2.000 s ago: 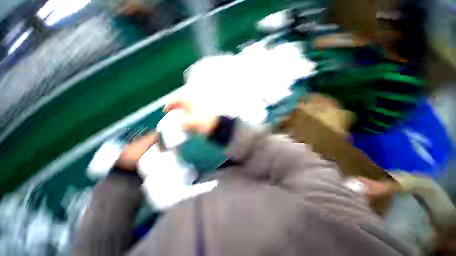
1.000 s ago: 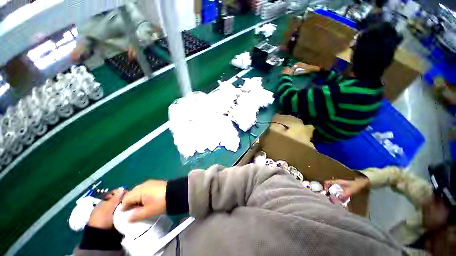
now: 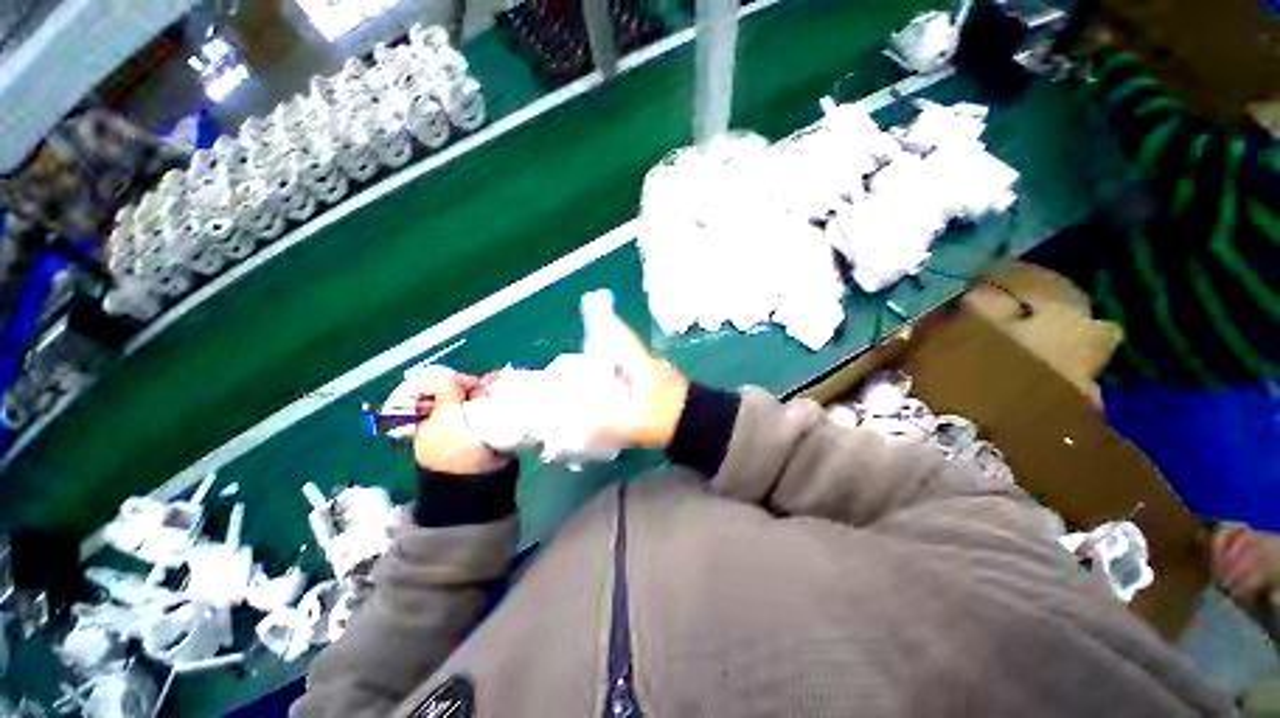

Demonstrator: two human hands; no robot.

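A white plastic unit (image 3: 555, 408) is held between my two hands in front of my chest, above the green bench. It is overexposed, so its details do not show. A white antenna-like piece (image 3: 600, 320) sticks up beside my right hand. My left hand (image 3: 461, 428) is closed around the unit's left end. A small white part with a dark and blue end (image 3: 403, 407) shows beside its fingers. My right hand (image 3: 649, 397) grips the unit's right end, its fingers partly hidden in glare.
Part-built white units (image 3: 211, 578) lie at the left. A bright bag of white parts (image 3: 730, 232) and a pile of white housings (image 3: 912, 190) lie at the right. A carton (image 3: 1039, 428) holds round parts. Camera units (image 3: 295, 161) line the far side. A person in striped sleeves (image 3: 1193, 211) is at right.
The view has swung left, showing the part-built units. My hands have moved apart along the unit, which is now raised in front of my chest with the antenna-like piece pointing up.
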